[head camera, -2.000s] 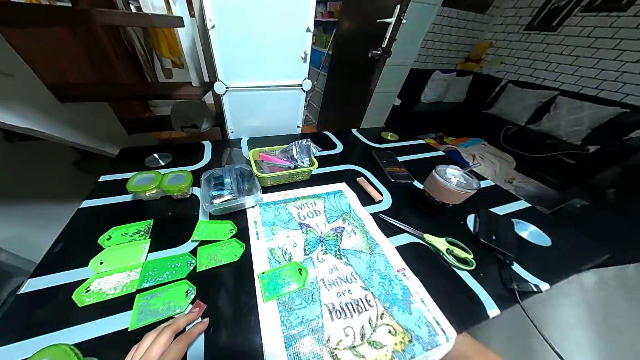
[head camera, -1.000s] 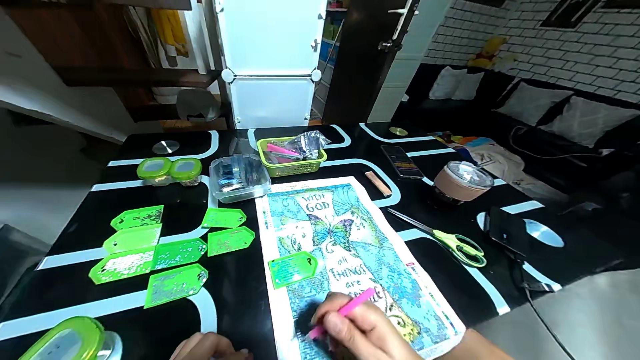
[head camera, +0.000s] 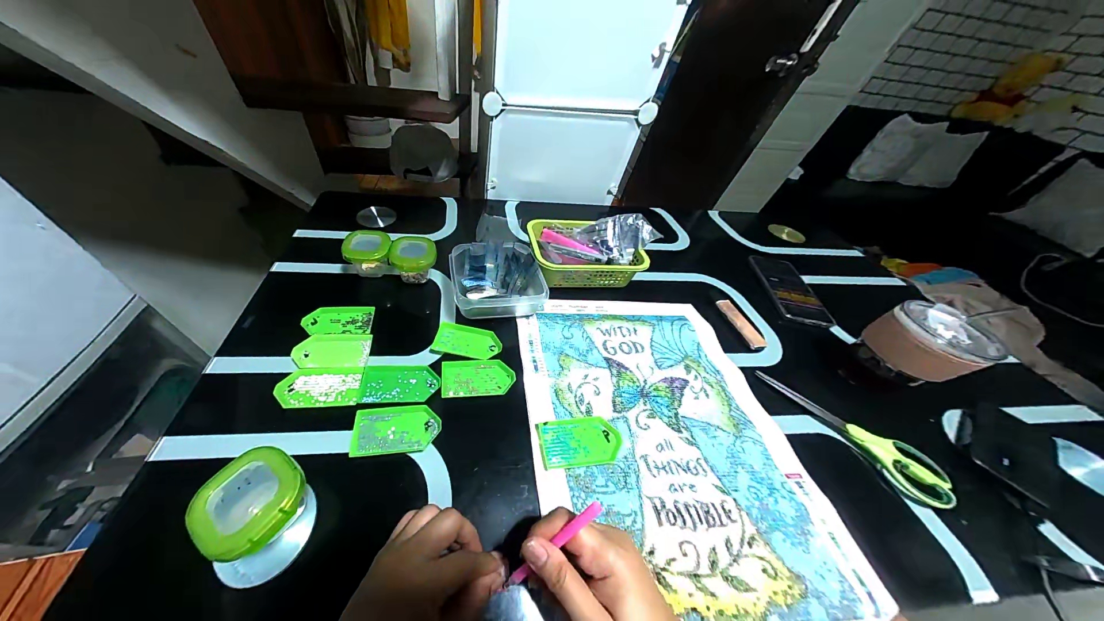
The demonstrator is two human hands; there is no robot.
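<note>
My right hand [head camera: 595, 565] grips a pink diamond-painting pen [head camera: 556, 542], slanted, its tip down beside my left fingertips. My left hand [head camera: 440, 565] is closed at the fingertips around something small that the fingers mostly hide; a silvery piece [head camera: 511, 604] shows below, between the hands. Both hands are at the lower left edge of the diamond-painting canvas [head camera: 690, 466], which bears lettering, a butterfly and blue drills. A green tray [head camera: 578, 442] with blue drills lies on the canvas. More green trays [head camera: 395, 429], several holding drills, lie left of it.
Behind stand a clear plastic box [head camera: 498, 280], a green basket [head camera: 595, 274] and small green-lidded containers [head camera: 366, 248]. A larger green-lidded container [head camera: 246, 509] stands at left. Scissors [head camera: 862, 440], a phone [head camera: 792, 291], a wooden piece [head camera: 742, 324] and a lidded cup [head camera: 931, 341] lie or stand at right.
My right hand, with the pink pen, has moved left from over the canvas to beside my left hand. The left hand has come further into view. Two seconds ago no pen showed in my hands.
</note>
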